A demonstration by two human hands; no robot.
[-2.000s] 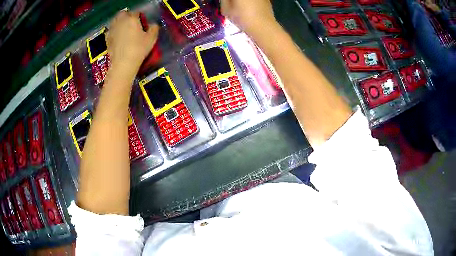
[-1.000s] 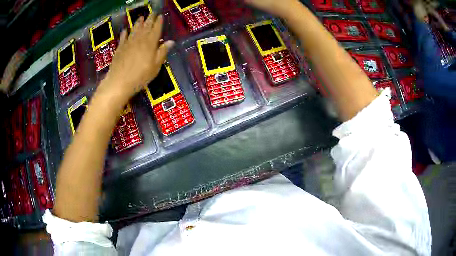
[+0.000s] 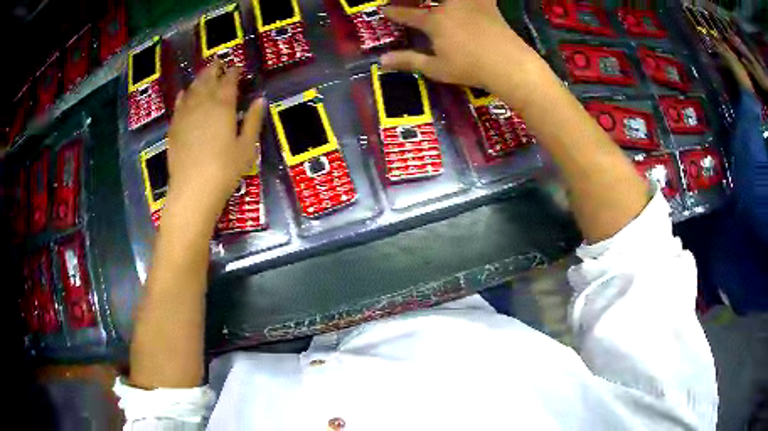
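Note:
Several red feature phones with yellow screen frames lie front up in the pockets of a clear blister tray (image 3: 337,240). Their screens are dark. One phone (image 3: 316,156) lies in the near row at the middle, another (image 3: 408,126) to its right. My left hand (image 3: 210,126) is over the left part of the tray, fingertips at a far-row phone (image 3: 221,38); whether it touches is unclear. My right hand (image 3: 459,42) is over the right part, fingers spread beside a far-row phone (image 3: 370,25), and partly hides a near-row phone (image 3: 501,122).
Trays of red phones lying back up stand at the right (image 3: 623,122) and at the left (image 3: 72,278). A dark bench with a worn front edge (image 3: 404,299) runs before me. Another person's blue sleeve (image 3: 749,168) and hand (image 3: 741,59) show at the far right.
My right hand has moved in from the tray's far right to over the phones. My left hand has moved slightly down in view. A near-row right pocket, earlier unclear under glare, shows a phone.

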